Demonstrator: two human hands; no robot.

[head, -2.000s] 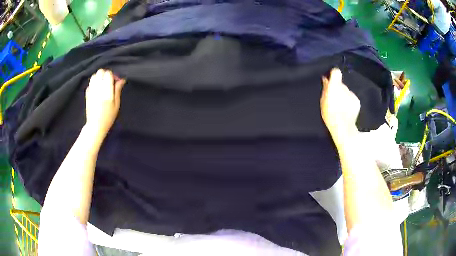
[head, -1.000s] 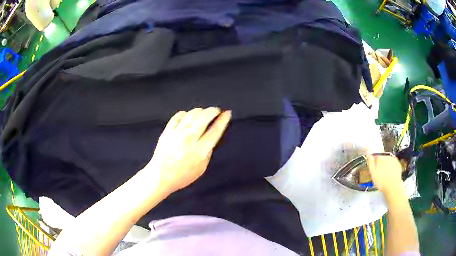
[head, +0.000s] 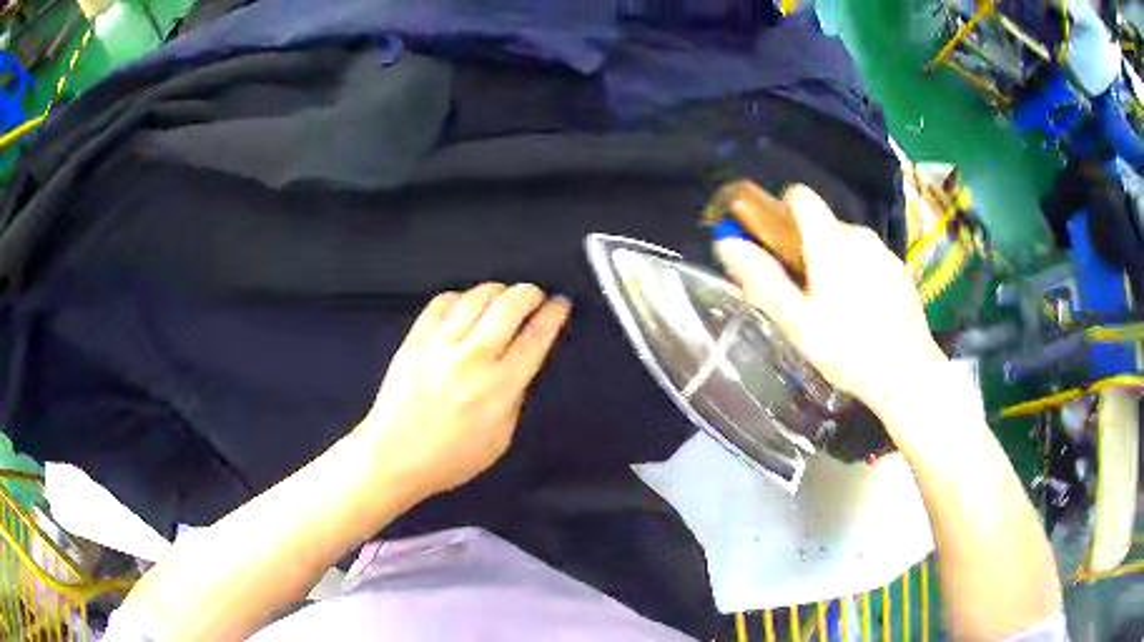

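Observation:
A large black to dark navy garment (head: 314, 251) is spread over the work area, with a duller dark grey piece at its upper left. My left hand (head: 464, 383) lies on the cloth near the middle, palm down, its thumb and fingertips close to a faint seam line. My right hand (head: 841, 289) grips the wooden handle of the steam iron (head: 715, 357). The iron's pointed tip faces up and left, just right of my left fingertips. I cannot tell whether its plate touches the cloth.
A white table cover (head: 803, 539) shows at the near right, with yellow wire bars (head: 878, 617) below it. More yellow wire is at the lower left. The green floor (head: 935, 126), blue items and yellow-framed carts are at the right.
My right hand took hold of the iron at the right and brought it left over the garment. My left hand went from holding the upper left cloth to lying flat near the middle.

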